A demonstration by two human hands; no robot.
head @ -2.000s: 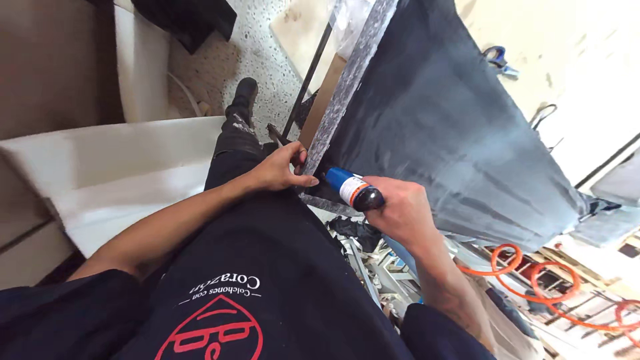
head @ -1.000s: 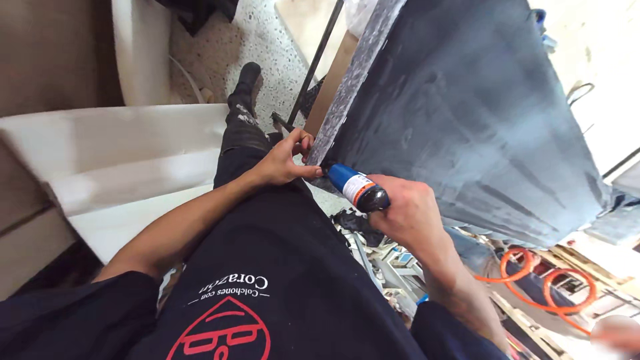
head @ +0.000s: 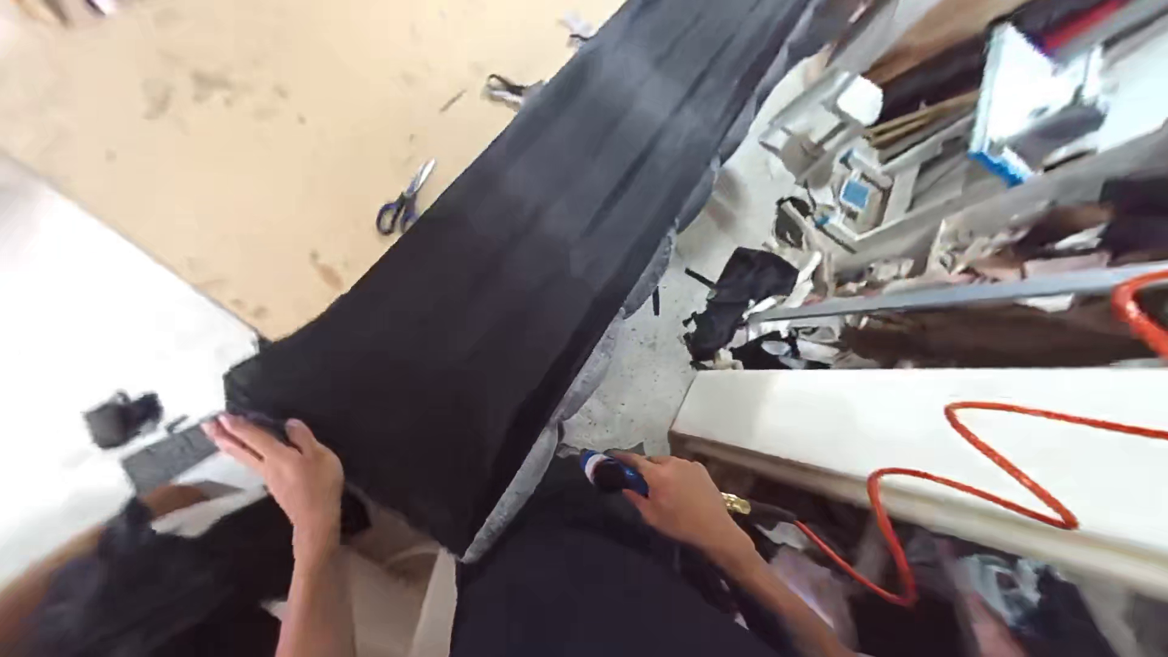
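Note:
A pneumatic stapler [head: 613, 473] with a blue and black body is gripped in my right hand [head: 677, 502], its nose close to the fabric-covered piece's lower right side. My left hand [head: 290, 465] rests with fingers spread on the near left corner of that piece. Black fabric [head: 474, 301] covers its broad face, which stretches away diagonally. Grey speckled fabric [head: 593, 374] hangs wavy along its right edge. The brass air fitting [head: 735, 504] and red coiled hose [head: 890, 538] trail right from the stapler.
Scissors [head: 406, 201] and a second pair [head: 506, 89] lie on the tan tabletop [head: 255, 137] beside the black fabric. A long white panel [head: 894, 438] stands at the right. Beyond it are a metal bar [head: 967, 292], black cloth scraps [head: 744, 297] on the floor and stacked frames. Another person's arm [head: 55, 566] is at the lower left.
The view has swung strongly. My left hand, earlier beside the stapler at the grey edge, is now on the black fabric's corner. The stapler stays in my right hand, now apart from my left.

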